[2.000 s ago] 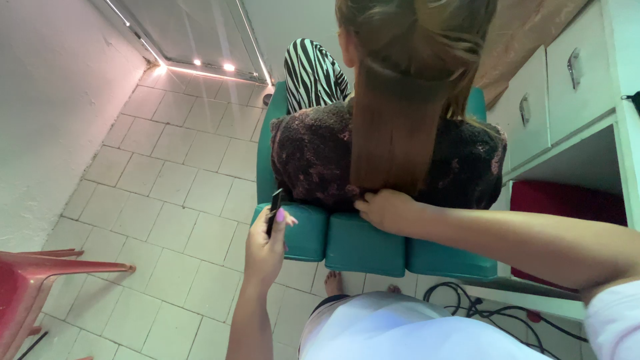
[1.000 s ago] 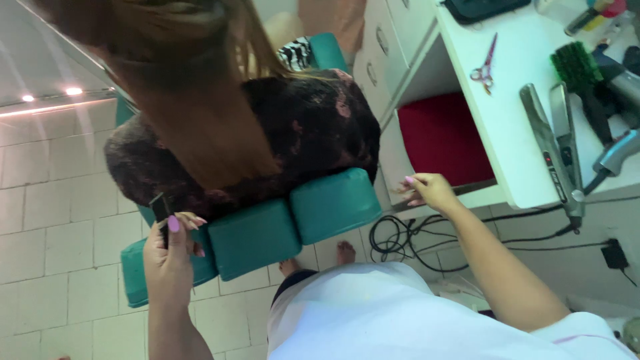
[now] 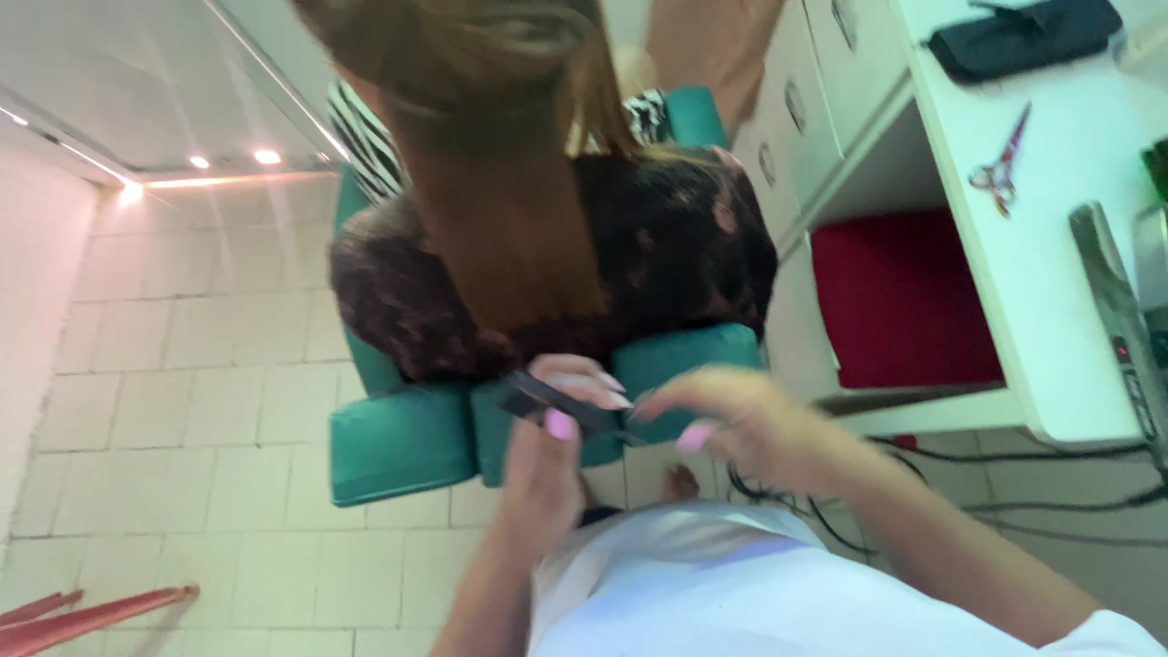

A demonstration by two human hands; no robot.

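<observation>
A seated person with long straight brown hair (image 3: pixel 511 228) is in front of me, back turned, in a dark patterned top (image 3: pixel 675 246). The hair hangs down over the top. My left hand (image 3: pixel 552 438) holds a small black object (image 3: pixel 561 401), perhaps a comb or clip, just behind the green padded chair back (image 3: pixel 401 443). Close to the right end of that object is my right hand (image 3: pixel 757 424), blurred, its fingers bent and thumb apart. Whether the right fingers touch the object or hold something thin cannot be told.
On the right, a white counter (image 3: pixel 976 274) bears scissors (image 3: pixel 1004 169), a black pouch (image 3: pixel 1027 41) and a hair straightener (image 3: pixel 1113 310). Below are a red cushion (image 3: pixel 903 301) and black cables (image 3: pixel 1031 456). Red plastic chair legs (image 3: pixel 100 616) show at lower left on the tiled floor.
My right hand was at the hair ends, then apart near the counter; now it is beside my left hand. The black object stays in my left hand. The view has swung about.
</observation>
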